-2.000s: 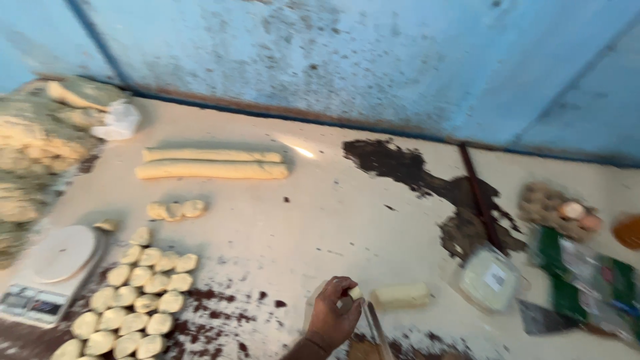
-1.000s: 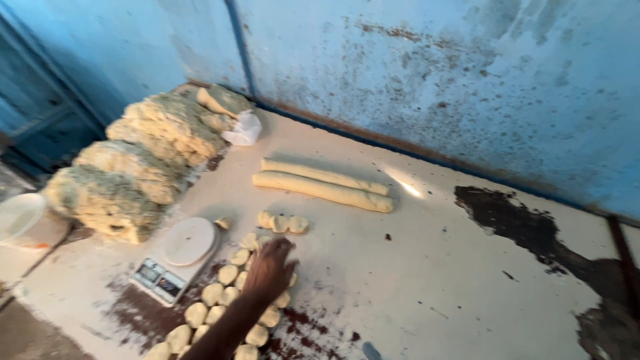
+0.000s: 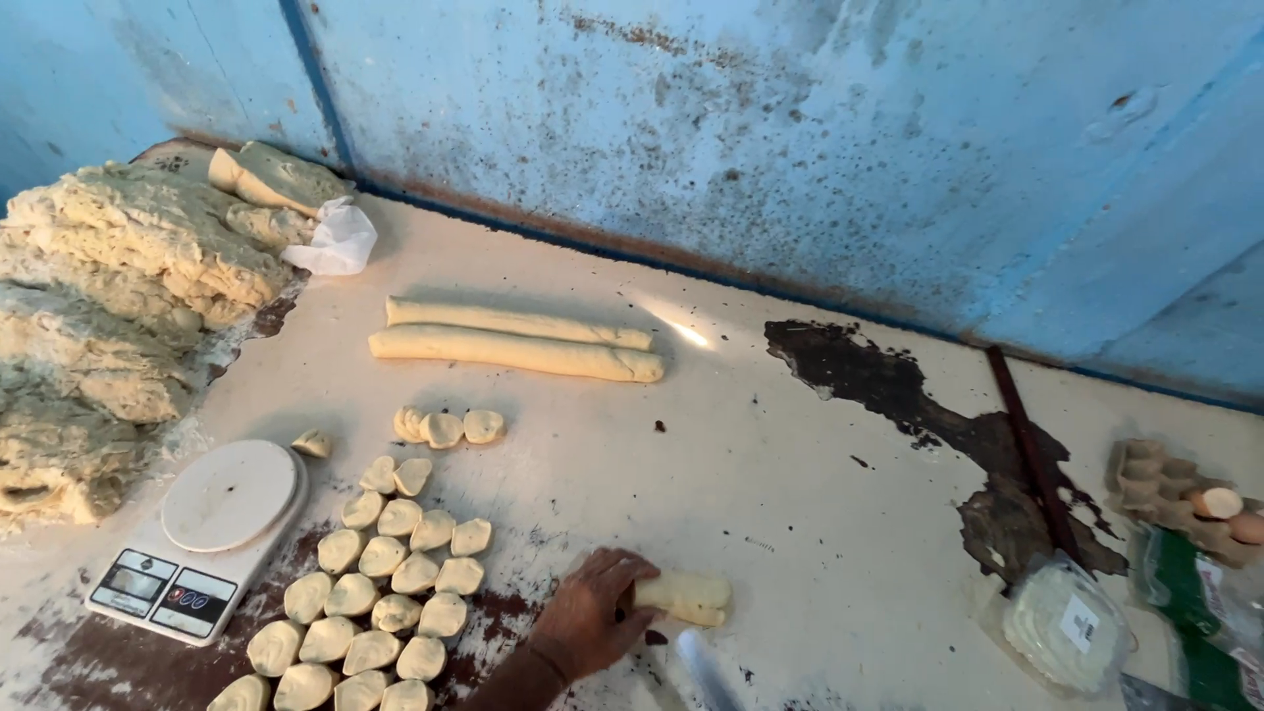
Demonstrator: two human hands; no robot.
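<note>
My left hand (image 3: pixel 597 612) is at the lower middle, its thumb and fingertips around the left end of a short dough roll (image 3: pixel 686 597). Just below the roll, a blurred knife blade (image 3: pixel 703 667) points up from the bottom edge; my right hand is out of view. To the left lie rows of cut dough pieces (image 3: pixel 398 573), with a short line of dough pieces (image 3: pixel 443 430) above them. Two long dough rolls (image 3: pixel 513 354) lie side by side farther back. A white digital kitchen scale (image 3: pixel 229 494) stands left of the rows, with a small dough scrap (image 3: pixel 313 442) beside it.
A large mass of dough (image 3: pixel 128 296) fills the left, with a white plastic bag (image 3: pixel 339 239) by it. At right are a clear plastic package (image 3: pixel 1066 627), green packets (image 3: pixel 1180 583), and an egg carton (image 3: pixel 1150 479) with eggs. A blue wall (image 3: pixel 741 148) runs behind the worktop.
My left hand has gone from over the rows of dough pieces, where it was a second ago, right to the short dough roll. The view has swung left and partly back.
</note>
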